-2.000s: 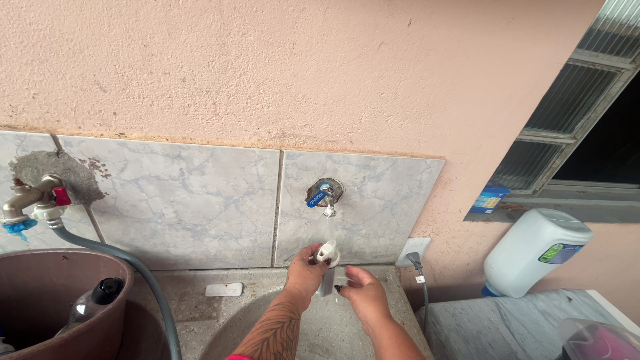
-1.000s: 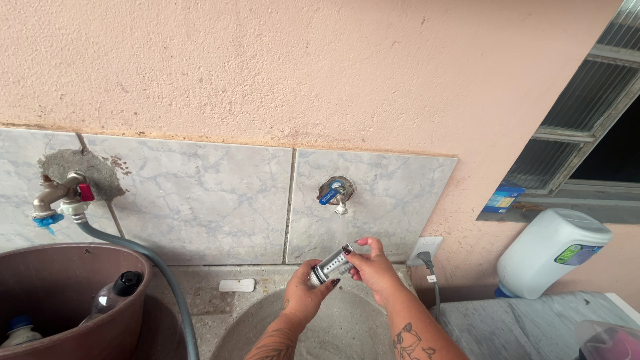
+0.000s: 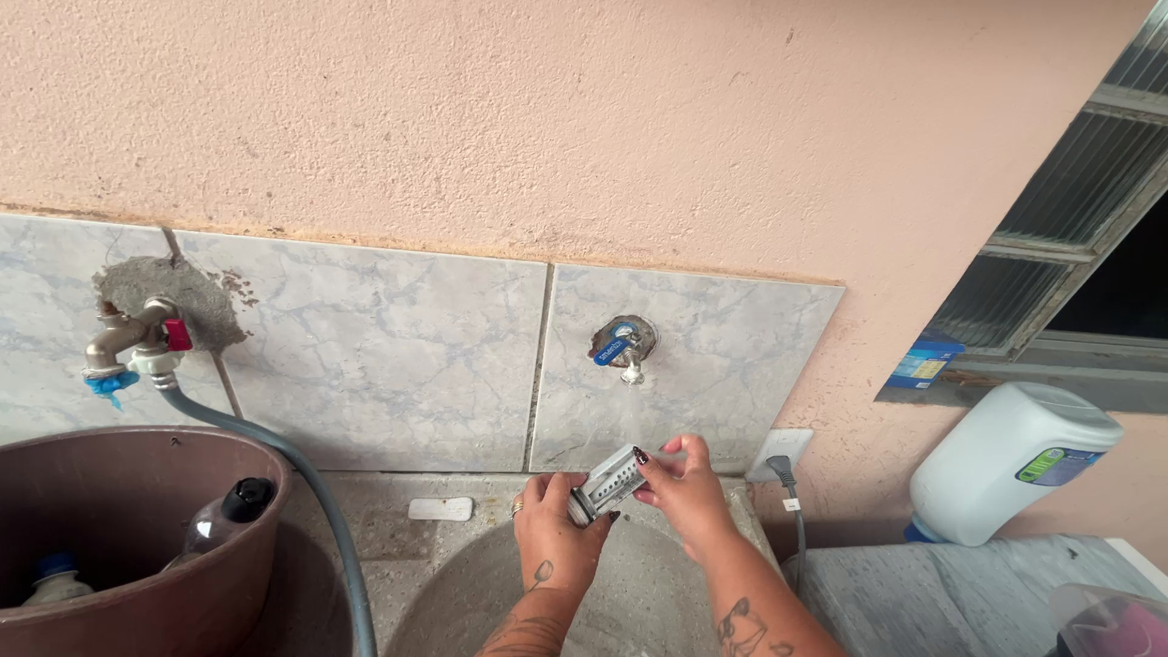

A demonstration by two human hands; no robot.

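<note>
My left hand [image 3: 558, 520] grips the lower end of a small clear and grey cylindrical part with rows of holes [image 3: 615, 481], tilted up to the right. The fingers of my right hand [image 3: 683, 488] hold its upper end. Both hands are above a round stone-like wash basin [image 3: 630, 584]. Directly behind them, a wall tap with a blue lever [image 3: 622, 350] lets a thin stream of water [image 3: 634, 411] fall close to the part.
At left, a brown plastic tub [image 3: 137, 602] holds bottles, beside a grey hose [image 3: 319, 488] from a second tap [image 3: 137, 342]. A white bar [image 3: 441, 509] lies on the basin's ledge. At right are a plugged-in cord [image 3: 790, 497] and a large white bottle [image 3: 1004, 465].
Two seconds ago my hands were around a white piece under the tap; since one second ago the perforated part shows tilted between both hands.
</note>
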